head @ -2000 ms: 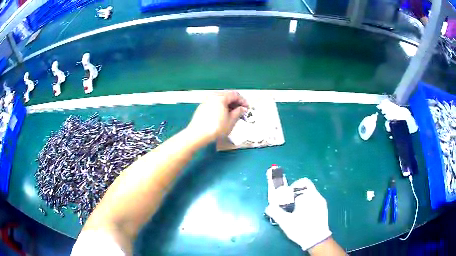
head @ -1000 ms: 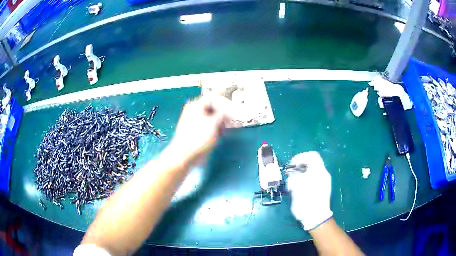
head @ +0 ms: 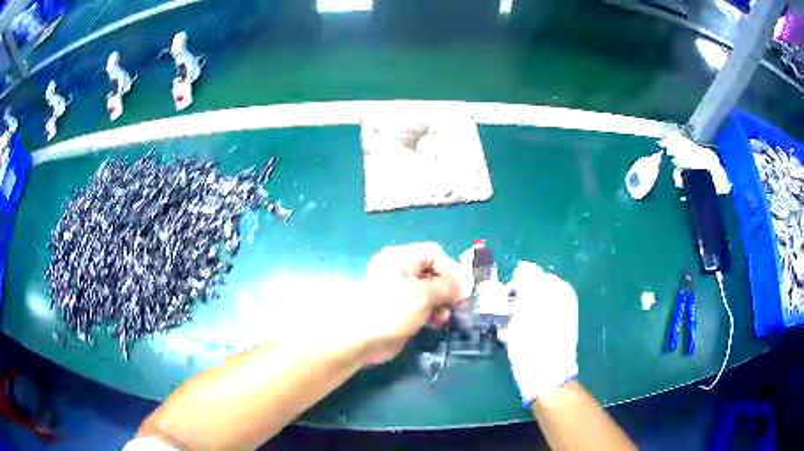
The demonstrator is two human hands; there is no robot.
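Note:
A white unit (head: 492, 301) with a red tip and a dark section lies on the green bench in front of me, its blurred metal end toward me. My gloved right hand (head: 544, 328) is at its right side, fingers closed on it. My bare left hand (head: 414, 295) is at its left side with thumb and fingertips pinched together; whether they hold a small part cannot be seen. A pale square pad (head: 428, 176) with a tan lump (head: 414, 137) lies beyond them. Small dark and silver metal parts (head: 145, 242) are heaped at the left.
White units (head: 183, 72) stand spaced on the conveyor behind a pale rail (head: 291, 113). At right are a squeeze bottle (head: 644, 175), crumpled white cloth (head: 696, 158), black slab (head: 703, 220) with cable, blue-handled cutters (head: 682, 319) and a blue bin (head: 756, 238) of white units. A post rises behind.
My left hand has come from the pad to the left side of the white unit. My right hand has closed in against the unit. The view has shifted slightly.

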